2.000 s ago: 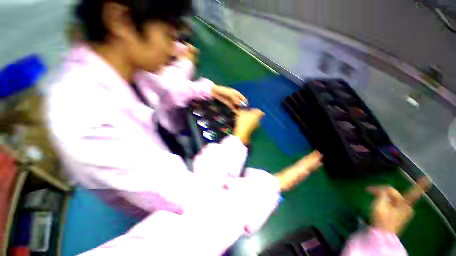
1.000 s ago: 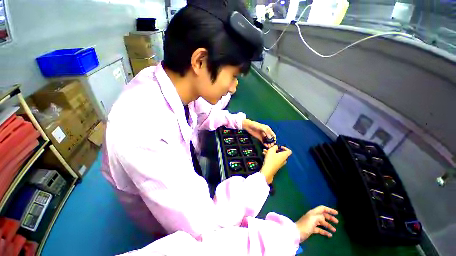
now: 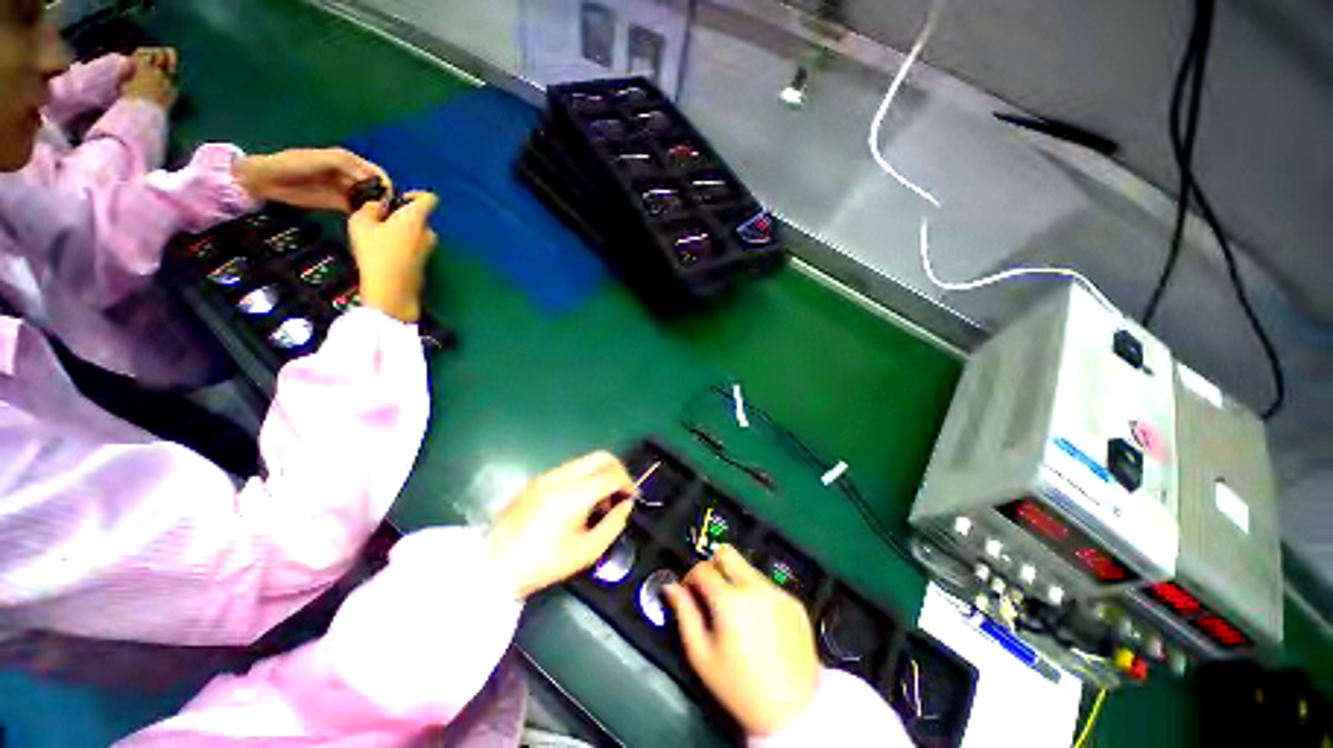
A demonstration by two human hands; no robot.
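A black parts tray (image 3: 797,631) lies before me with round pockets. Some pockets hold silvery discs (image 3: 661,596); others hold dark units with green or yellow glints. My left hand (image 3: 559,523) is over the tray's far left end, fingers curled by a dark spot and a thin pale line; whether it grips a unit is unclear. My right hand (image 3: 749,637) is palm down over the tray's middle, fingertips at a pocket beside a unit with yellow lines (image 3: 712,529). Its fingers hide part of the pockets, and any grip is unclear.
Stacked black trays (image 3: 643,161) stand by the partition beside a blue mat (image 3: 490,219). Black test leads (image 3: 790,443) lie behind my tray. Power supplies (image 3: 1082,468) with red digits, white paper (image 3: 958,650) and a blue pen (image 3: 1019,647) are right. A co-worker in pink works at left.
The view has swung right and down to my tray and the power supplies. My left hand, earlier spread above the green mat, is now at the tray. My right hand has come back into view.
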